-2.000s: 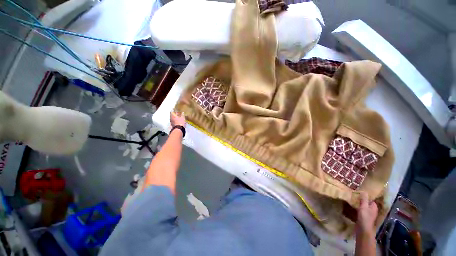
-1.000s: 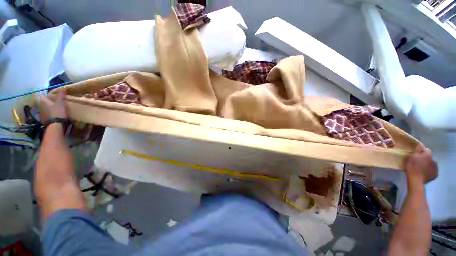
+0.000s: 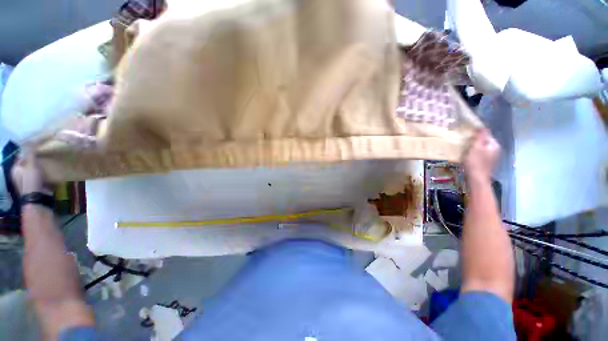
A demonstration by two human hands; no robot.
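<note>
The tan jacket (image 3: pixel 267 73) is blurred and spread above the white pressing table (image 3: pixel 180 193). Its gathered hem band (image 3: pixel 267 152) runs across the view between my hands. My left hand (image 3: pixel 28 174) grips the band's left end. My right hand (image 3: pixel 481 154) grips its right end. A pocket with a white lattice pattern (image 3: pixel 427 103) shows near my right hand. The yellow tape measure (image 3: pixel 220 222) lies on the table below the band, with a loop at its right end.
A brown stain (image 3: pixel 398 202) marks the table's right part. A metal iron rest (image 3: pixel 441 178) and speckled cords (image 3: pixel 553 241) are at the right. White padded forms (image 3: pixel 553 66) stand at the back right. Scraps (image 3: pixel 165 321) lie on the floor.
The hem first lay flat beside the tape, then was lifted and stretched smooth. Now it is gathered again, and the jacket body has swung up. The tape stays on the table.
</note>
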